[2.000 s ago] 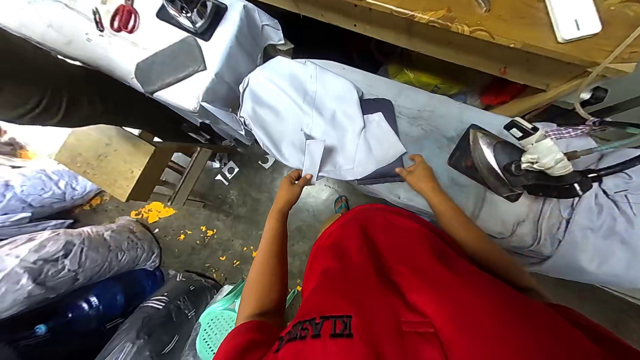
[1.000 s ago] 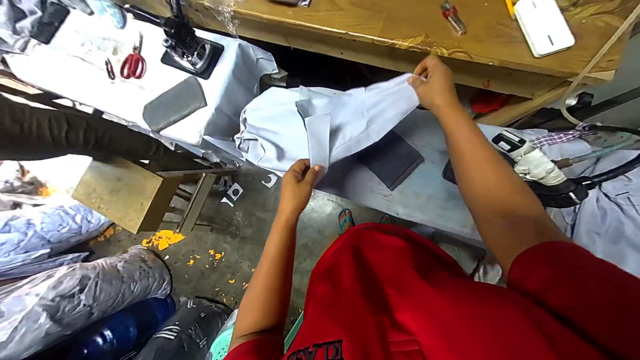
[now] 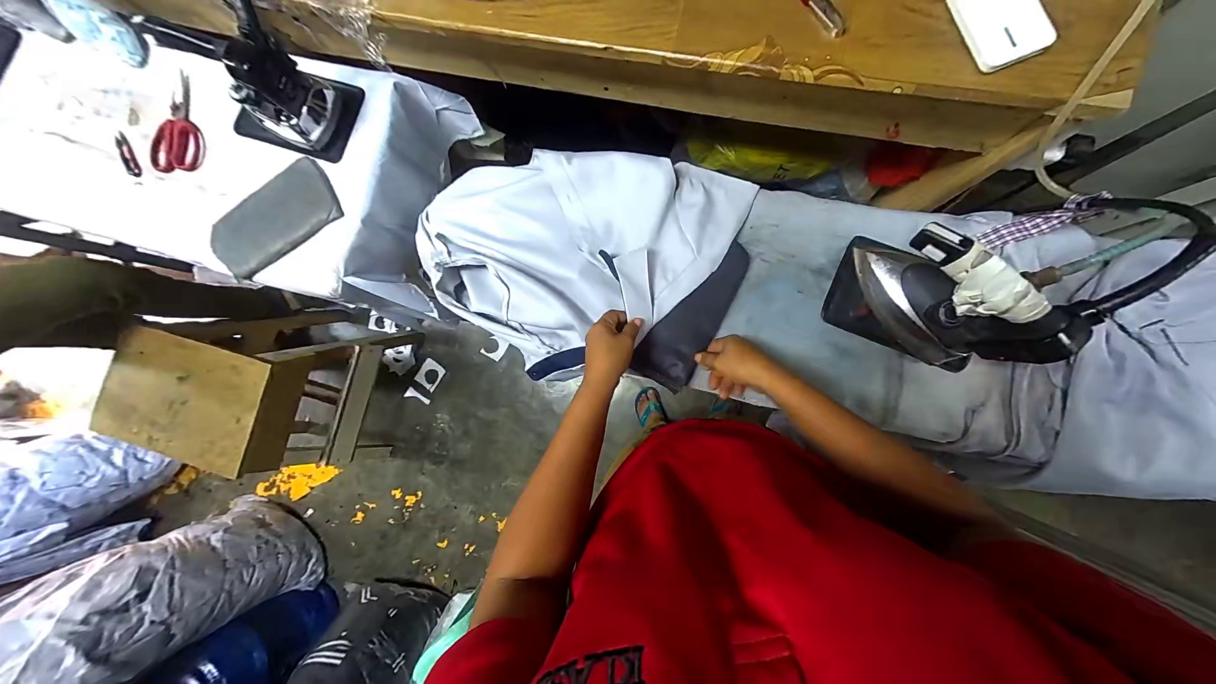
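Note:
A light grey-white garment [image 3: 589, 218] lies over the end of a long padded ironing board [image 3: 807, 247], partly on a dark grey flat pad [image 3: 693, 323]. My left hand [image 3: 613, 347] pinches the lower end of a narrow fabric strip at the garment's near edge. Beside the pad's near corner is my right hand [image 3: 736, 366], fingers curled; whether it holds anything I cannot tell. To the right, an electric iron [image 3: 912, 294] with a cloth-wrapped handle rests on a dark plate. A dark navy band shows at the garment's lower left.
A wooden table [image 3: 608, 47] runs along the back, bearing a white device [image 3: 1002, 33]. On the white-covered table at left lie red-handled scissors [image 3: 178, 142], a grey pad [image 3: 275, 218] and another iron [image 3: 304, 114]. A wooden stool [image 3: 190, 399] and full bags [image 3: 171, 579] stand lower left.
My right hand has come down from the garment's far right end to the board's near edge. The garment, stretched rightward a second ago, now lies bunched further left, its right part folded back.

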